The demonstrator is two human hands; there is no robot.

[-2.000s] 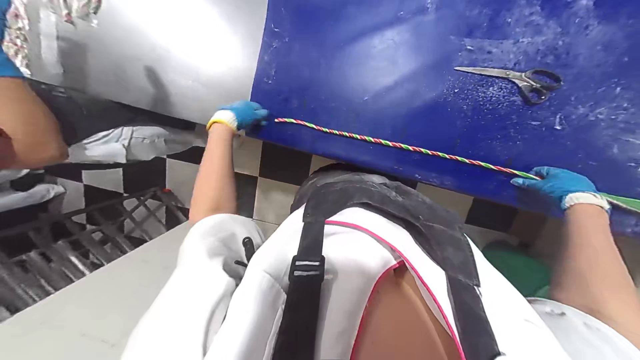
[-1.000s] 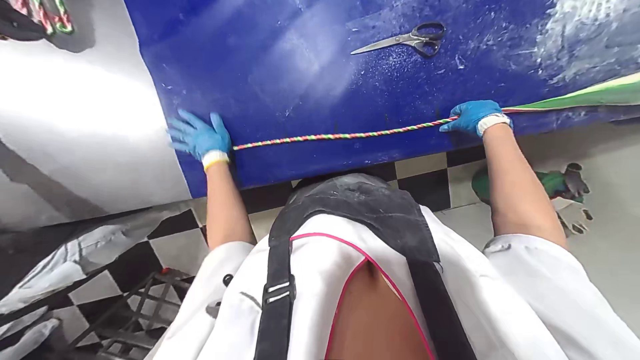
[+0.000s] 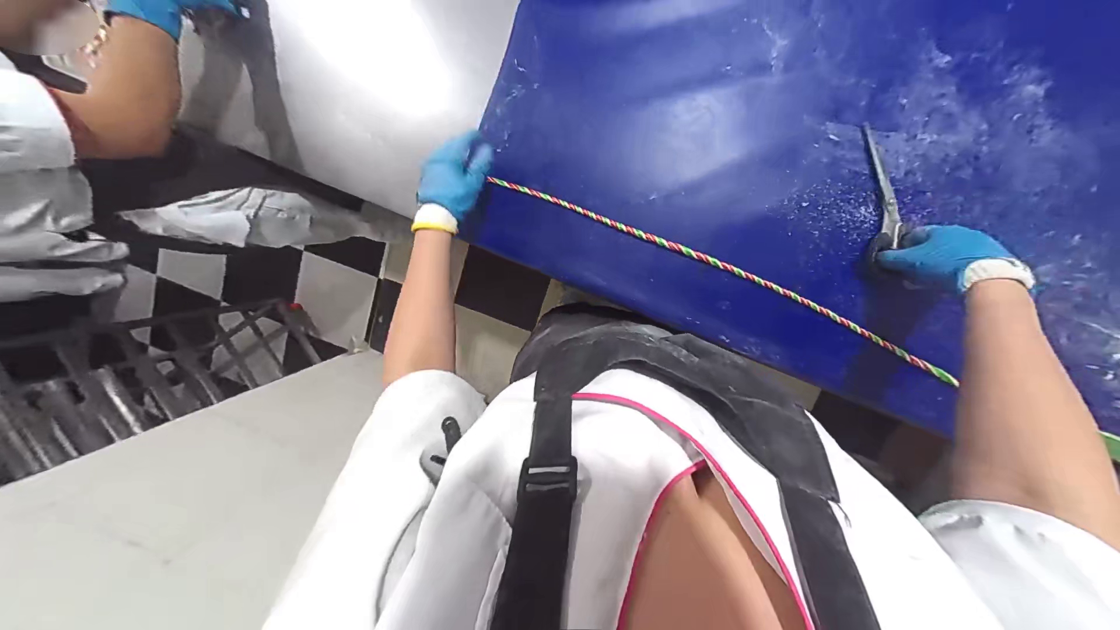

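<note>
A thin twisted rope, striped red, green and white, lies slantwise on the blue table surface near its front edge. My left hand, in a blue glove, is at the rope's left end by the border with the pale metal surface; whether its fingers grip anything cannot be told. My right hand, also gloved in blue, is closed on the handles of metal scissors, whose blades look shut and point away from me. My right forearm hides the rope's right end.
Another person's arm and blue glove are at the upper left, over the pale metal surface. A dark metal rack stands on the checkered floor at lower left. White powder marks the blue surface. A green strip shows at the right edge.
My right hand has left the rope and taken hold of the scissors, which lay on the blue surface before. My left hand remains near the rope's left end. The view has shifted.
</note>
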